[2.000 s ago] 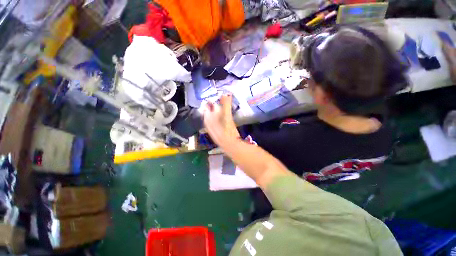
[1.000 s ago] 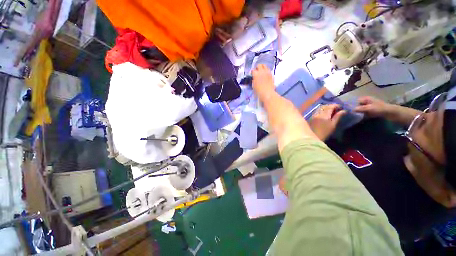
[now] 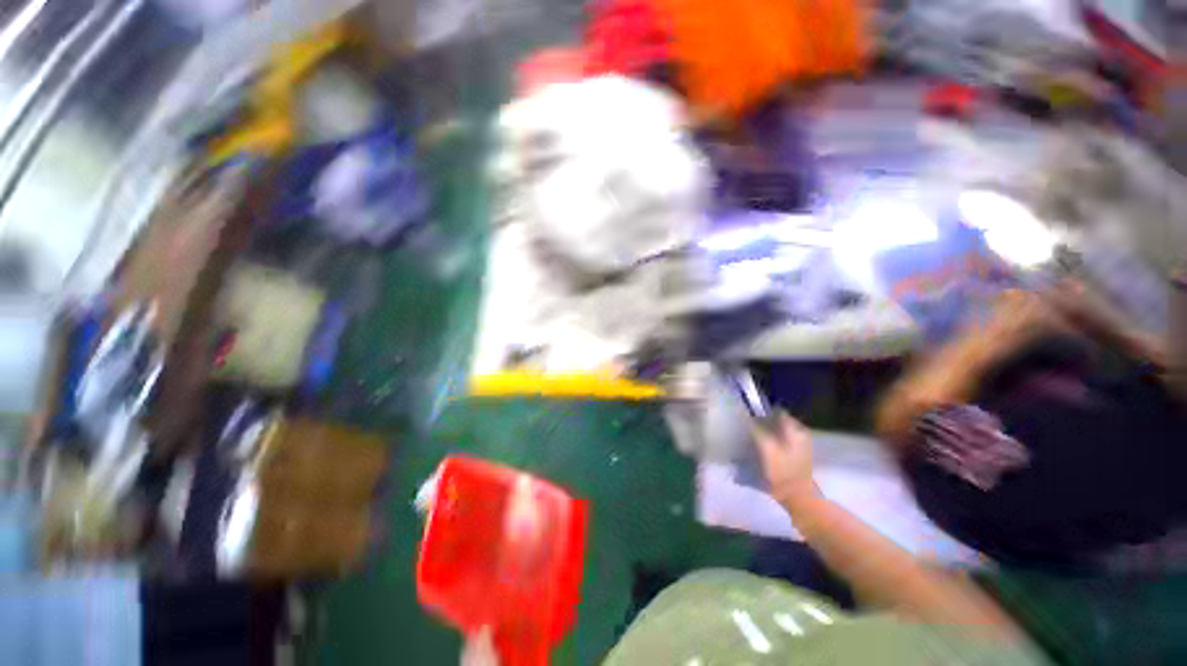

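The frame is heavily blurred. A red plastic basket [image 3: 501, 553] is tilted at the lower centre. My left hand [image 3: 479, 647] is at its near edge, cut off by the bottom of the picture, and appears to grip it. My right hand [image 3: 785, 458] is right of centre, in front of the sewing table. It is shut on a thin silver object [image 3: 750, 393], perhaps shears, pointing up and left.
A sewing table [image 3: 846, 341] holds blurred pale pieces. White cloth [image 3: 605, 169] lies beside orange cloth [image 3: 768, 52]. A person in a black top [image 3: 1067, 455] sits close at the right. A cardboard box [image 3: 319, 494] stands at the left on the green floor [image 3: 638, 481].
My right hand has drawn back from the tabletop towards me, now with the silver object visible. The view has swung left and down. The red basket is back in view, tilted, with my left hand at it.
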